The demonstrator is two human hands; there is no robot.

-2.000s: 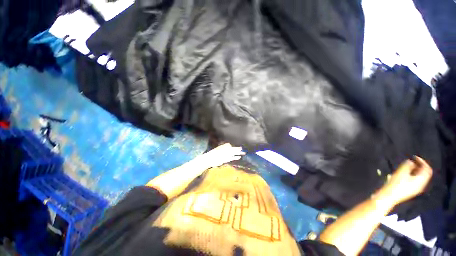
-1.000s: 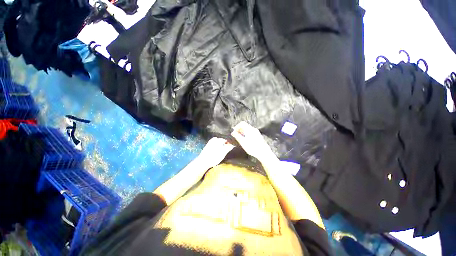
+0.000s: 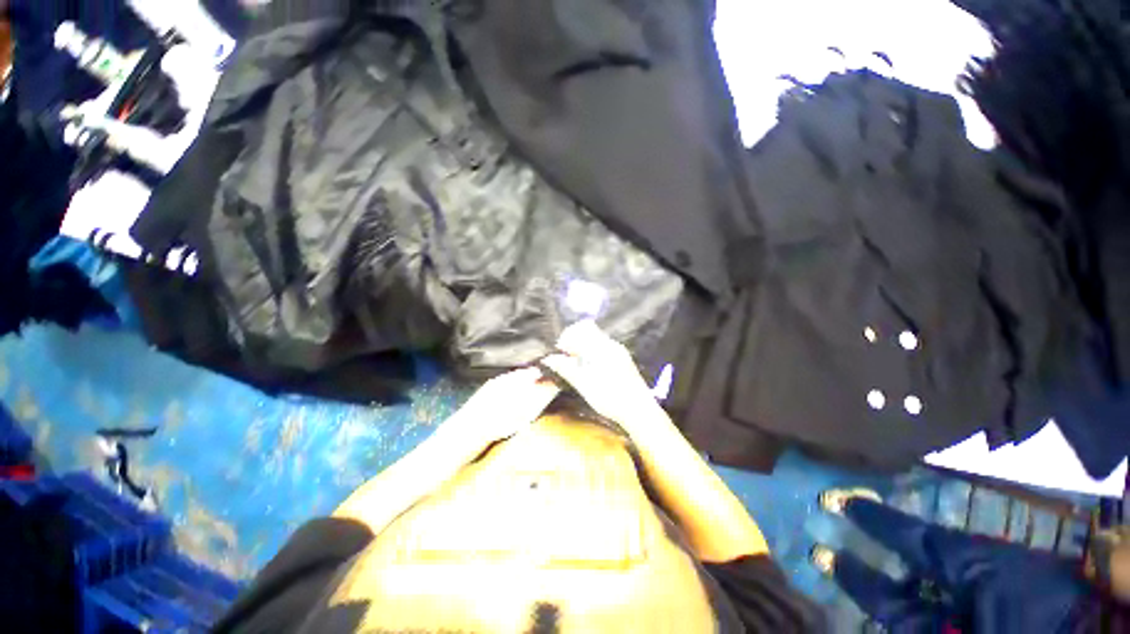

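A black jacket with its shiny wrinkled lining [image 3: 359, 211] showing lies spread in front of me, its near edge at my waist. Its matte front panel [image 3: 607, 136] lies to the right, with a slanted pocket line and a small button near the lower corner. My left hand [image 3: 527, 394] and my right hand [image 3: 592, 362] meet at the near edge and pinch the hem between them. The fingertips are bright and blurred. A small white patch [image 3: 582, 296] shows on the lining just beyond my right hand.
A double-breasted jacket [image 3: 886, 285] with several pale buttons lies at right, hanger hooks above it. Bottles [image 3: 99, 52] stand upper left. Blue crates [image 3: 124, 545] are lower left on the blue floor [image 3: 297, 458]. A person's legs [image 3: 905, 545] show lower right.
My right hand came from the far right to meet my left at the hem, and both stay there. The view has shifted right, so the jackets appear further left.
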